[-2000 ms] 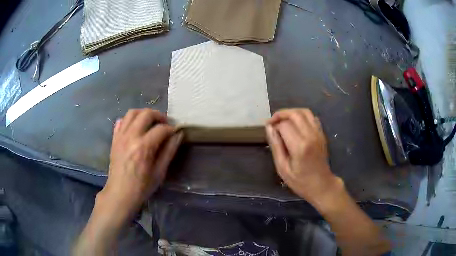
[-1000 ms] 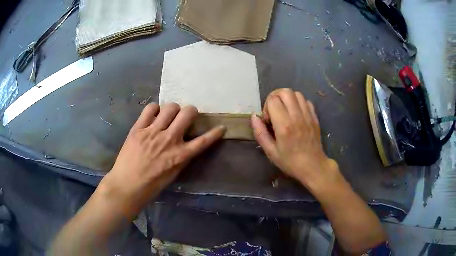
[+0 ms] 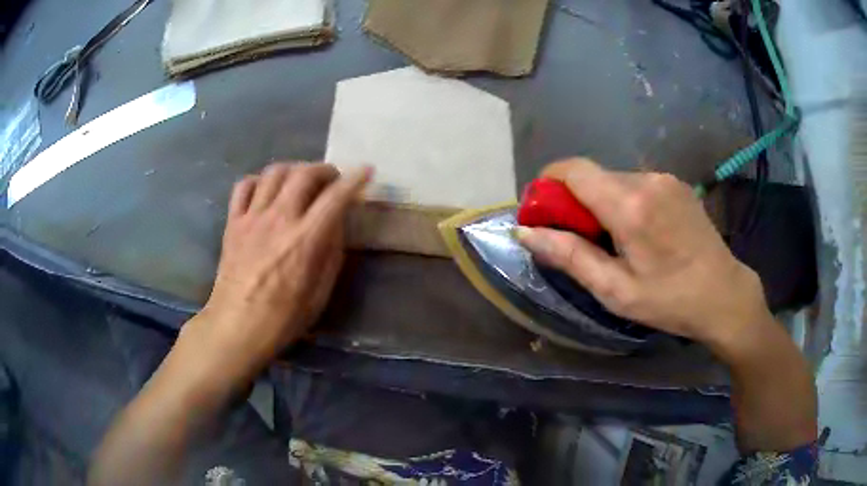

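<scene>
A pale pocket piece lies flat before me, angled end away. Its tan-brown hem fold runs across the near end. My left hand lies on the left end of the fold, palm down, fingertips slightly blurred; it hides that corner. My right hand grips the steam iron by its red-fronted handle. The iron's pointed tip, with a yellowish rim, rests over the right part of the fold and hides that corner.
A pale stack lies at the upper left, a tan-brown stack just beyond the piece. A white curved strip, clear plastic and looped-handle metal tool lie left. A green coiled hose and dark iron rest are at right.
My right hand has left the fold and taken hold of the iron, which has moved from the right side onto the hem. My left hand has shifted slightly up, its fingers closer together.
</scene>
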